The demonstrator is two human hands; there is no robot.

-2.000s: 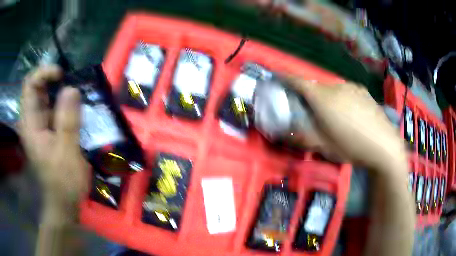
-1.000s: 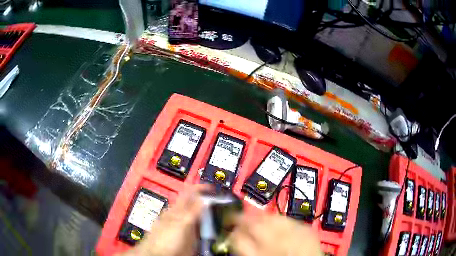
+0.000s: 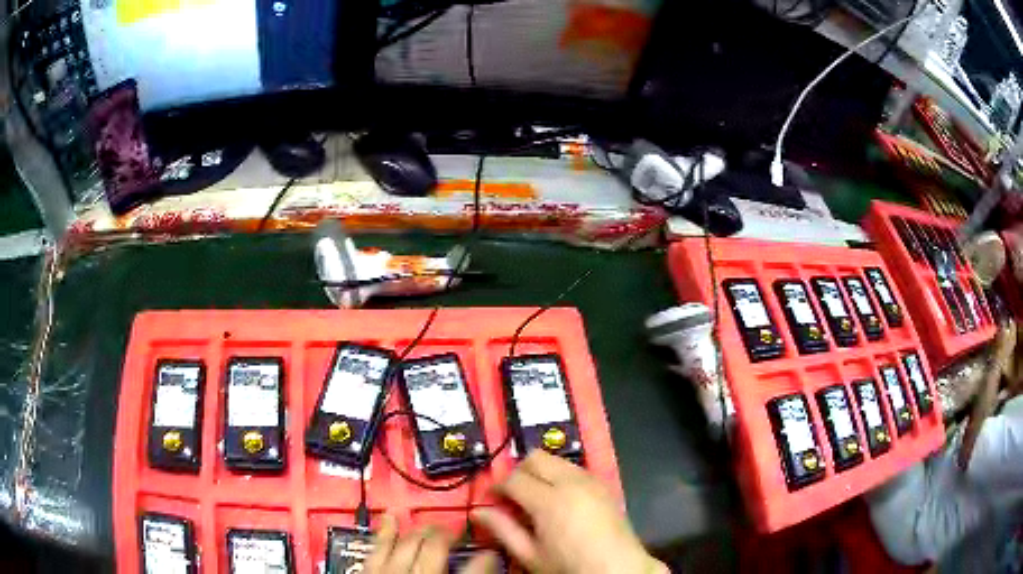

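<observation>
A red tray (image 3: 303,325) holds black units with white labels and gold round marks. The upper row shows several, including a tilted unit (image 3: 352,404). A thin black cable (image 3: 432,484) loops over the upper units, and a lead runs down to a black unit (image 3: 346,552) in the lower row. My left hand (image 3: 424,554) is at the bottom edge, partly cut off, with its fingers beside that unit. My right hand (image 3: 561,518) is over the lower row, its bent fingertips beside a dark unit (image 3: 462,557) mostly hidden between both hands. Any grip is unclear.
A scanner (image 3: 387,272) lies behind the tray, another (image 3: 693,342) lies between it and a second filled red tray (image 3: 774,499). Monitors (image 3: 213,45), a phone (image 3: 121,146), mice and cables stand behind. Another person's sleeve (image 3: 931,505) shows at right.
The view has swung right and levelled, showing more monitors and trays. The dark item between my blurred hands is now low in the tray area, and both hands are at the lower row.
</observation>
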